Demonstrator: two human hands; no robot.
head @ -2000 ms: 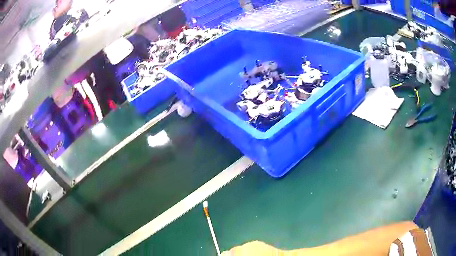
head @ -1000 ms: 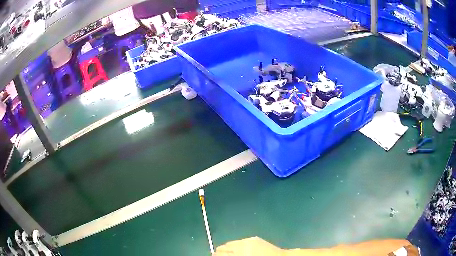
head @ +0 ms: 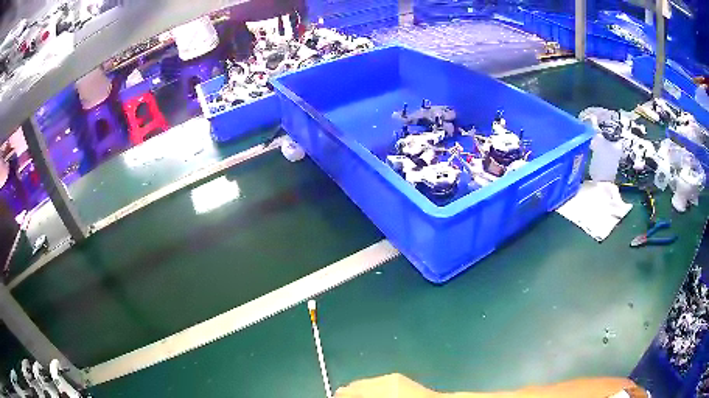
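What looks like my right forearm and the edge of my right hand (head: pixel 389 387) lies along the bottom edge, entering from the right. The fingers are cut off below the picture, so whether they hold anything is hidden. My left hand is not in view. A slim pale stick with a gold-orange band and whitish tip (head: pixel 318 342) lies on the green tabletop (head: pixel 435 334), its lower end meeting the hand's outline. A large blue tote (head: pixel 474 245) stands beyond it with several white-and-dark scooter assemblies (head: pixel 435 175) inside.
A pale rail (head: pixel 256 311) crosses the table. At right are blue-handled pliers (head: pixel 654 235), a white cloth or paper (head: pixel 597 210) and cloudy bags or cups (head: pixel 684 179). A blue crate (head: pixel 245 118) of parts stands behind. White curved parts (head: pixel 43 379) show bottom left.
The view has swung and settled since the first frame. The forearm shows less and sits lower at the bottom edge. The stick and tote appear unmoved on the table.
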